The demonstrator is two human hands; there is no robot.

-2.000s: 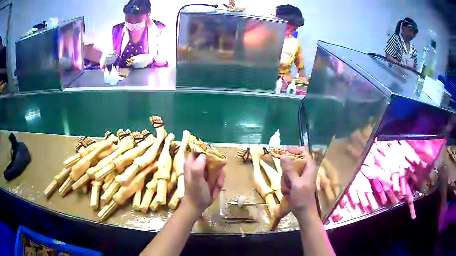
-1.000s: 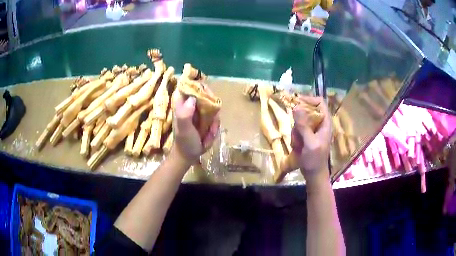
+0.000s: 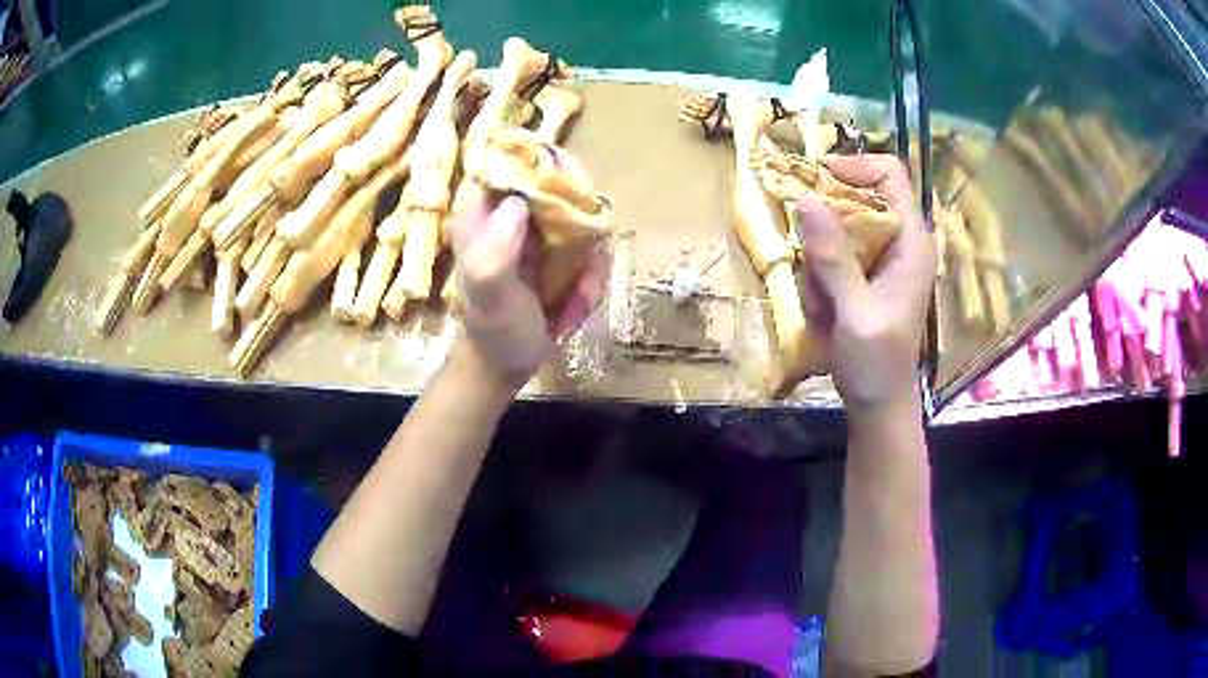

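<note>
My left hand is closed around a cream-yellow hollow foot shell, its open rim facing up. My right hand is closed around another hollow foot shell, also rim up; a leg shaft shows below it, beside the palm. Both hands are bare and held above the bench's front part, apart from each other. Skeleton legs lie piled left of my left hand. More legs lie beside my right hand. A white glue bottle stands behind them.
A crusted work pad lies at the bench edge between my hands. A black curved object is far left. A blue bin with brown sole pieces is lower left. A reflective panel stands at right, with pink-lit legs beyond.
The view has tilted down, so the bench sits higher and the blue bin shows more fully. Both hands still hold their foot shells in much the same places over the bench.
</note>
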